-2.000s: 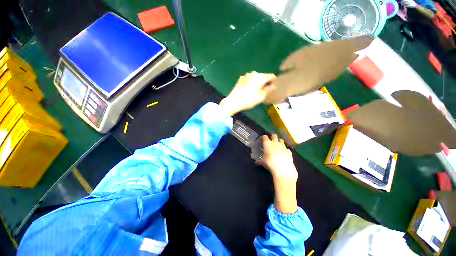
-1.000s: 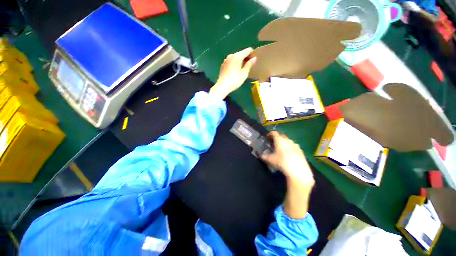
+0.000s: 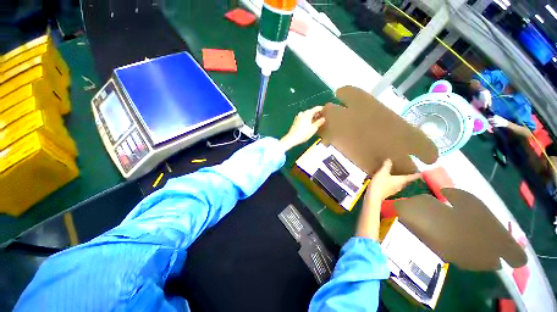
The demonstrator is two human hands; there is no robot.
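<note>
An open yellow carton (image 3: 334, 177) stands on the green surface in front of me, with white and dark contents showing. Its brown lid (image 3: 375, 129) is up and tilted back. My left hand (image 3: 305, 127) holds the lid's left edge between thumb and fingers. My right hand (image 3: 385, 184) is at the lid's lower right edge and the carton's right corner, fingers spread; whether it grips the lid is unclear. Two dark grey plates with light print (image 3: 305, 241) lie on the black mat (image 3: 244, 244), untouched.
A scale with a blue pan (image 3: 177, 97) stands at left, yellow cartons (image 3: 36, 140) beyond it. A signal tower (image 3: 273, 36) rises behind. Another open carton (image 3: 412, 259) is at right. Red pads (image 3: 218, 60) and a fan (image 3: 436, 119) lie further back. A person's sleeve (image 3: 513, 100) shows far right.
My right hand has left the grey plates and moved up to the carton's right side. My left hand stays at the lid. The view has tilted up, bringing the signal tower into view.
</note>
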